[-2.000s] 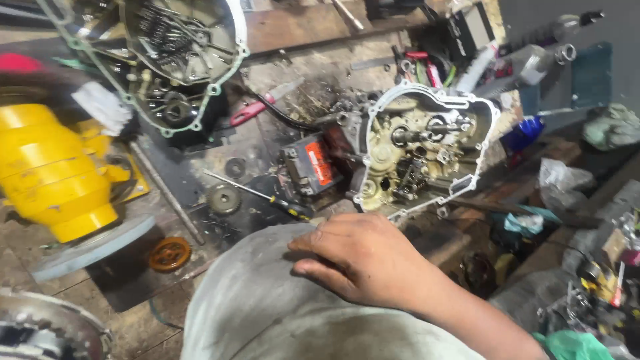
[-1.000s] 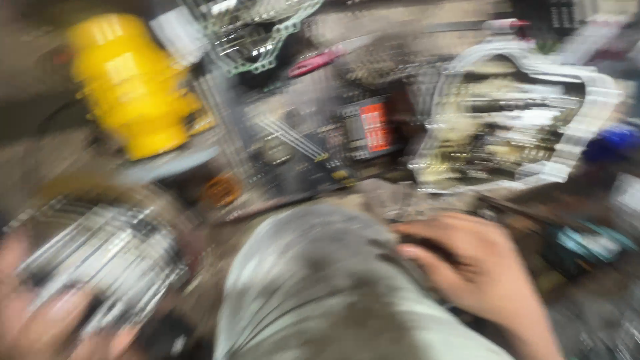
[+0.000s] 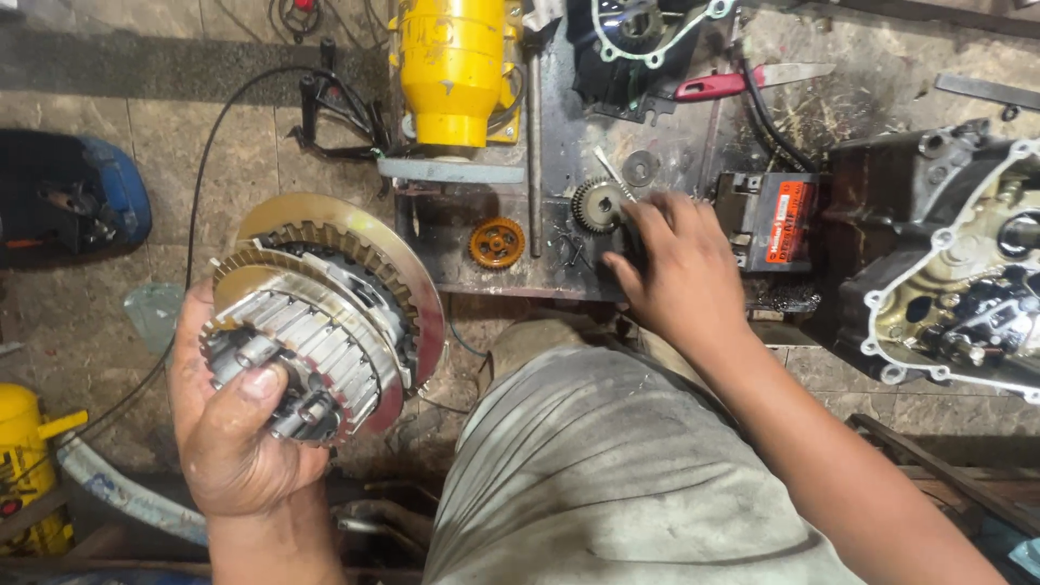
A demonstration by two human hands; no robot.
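My left hand point(image 3: 244, 439) grips a clutch hub point(image 3: 301, 349) with metal discs around it, held up at the left with its toothed plates tilted. One larger disc point(image 3: 426, 305) sits at its far side. Over the bench, my right hand point(image 3: 682, 260) reaches beside a steel gear point(image 3: 600, 205) and a thin screwdriver shaft point(image 3: 615, 173) lying across it. The right fingertips overlap the shaft's lower end; whether they grip it is hidden. An orange gear point(image 3: 496, 243) and a flat washer point(image 3: 641, 168) lie on the same metal bench top.
A yellow bench grinder point(image 3: 452, 73) with a grey wheel stands at the top. An open engine case point(image 3: 902, 325) fills the right side, beside a battery point(image 3: 768, 221). A red-handled knife point(image 3: 723, 85) and another case part point(image 3: 642, 49) lie above. A blue container point(image 3: 122, 191) stands at left.
My left hand, out of view two seconds ago, now holds the clutch hub up. My right hand has moved from by my leg to the gear on the bench. The view has shifted left.
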